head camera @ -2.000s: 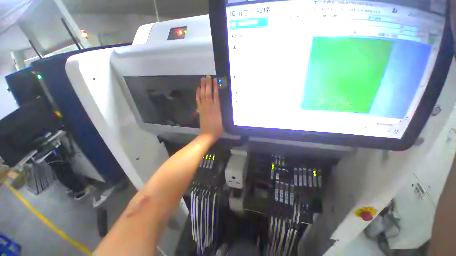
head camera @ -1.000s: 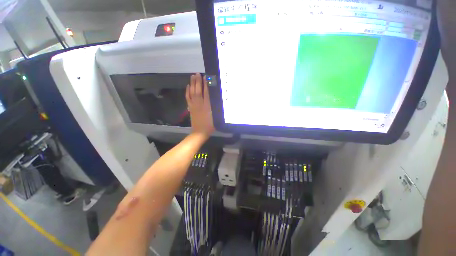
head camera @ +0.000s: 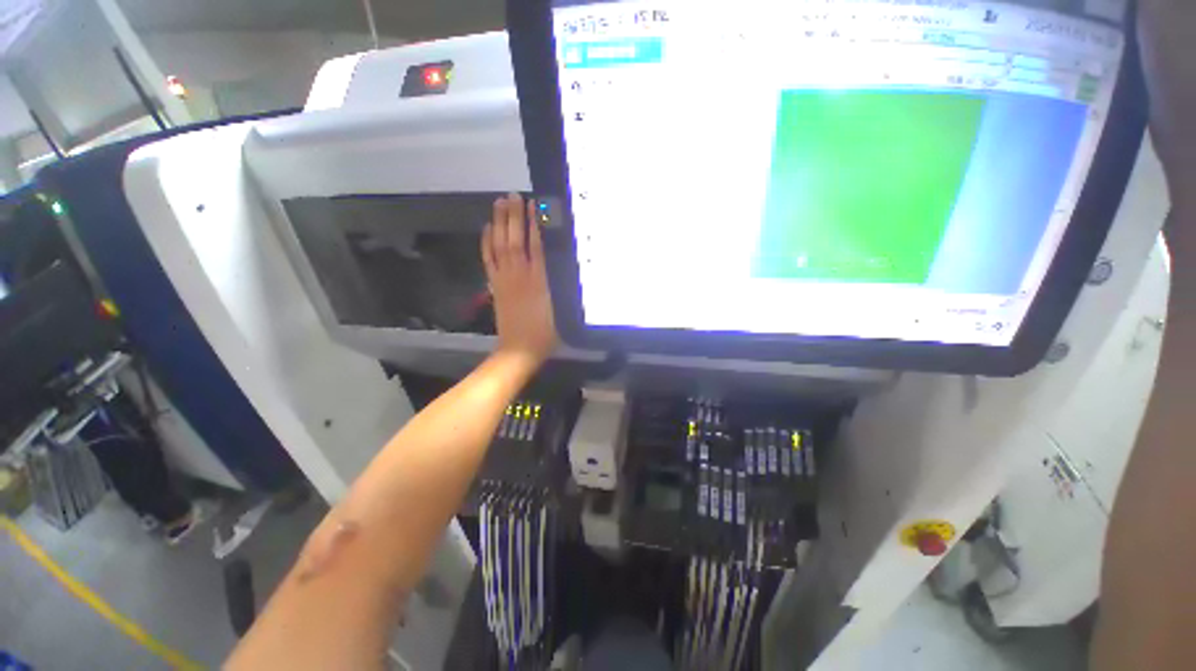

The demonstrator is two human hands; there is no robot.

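The touchscreen monitor (head camera: 866,190) fills the upper right, with a black frame and a green board image beside a blue area on a white page. My left hand (head camera: 519,278) lies against the left edge of its frame, fingers pointing up and close together, thumb side hidden. It shows no held object. My right forearm (head camera: 1141,393) runs blurred along the right edge. My right hand is cut off by the picture's edge.
The white machine housing (head camera: 394,144) has a dark window (head camera: 407,262) behind the screen. Tape feeders (head camera: 741,472) with yellow-green lights and pale component tapes (head camera: 516,564) are below. An emergency stop button (head camera: 930,539) is at lower right. A yellow floor line (head camera: 92,596) is at left.
The whole view has shifted, so the screen and machine appear further left and slightly higher. My left hand stays at the screen's left edge. The green image remains on the screen.
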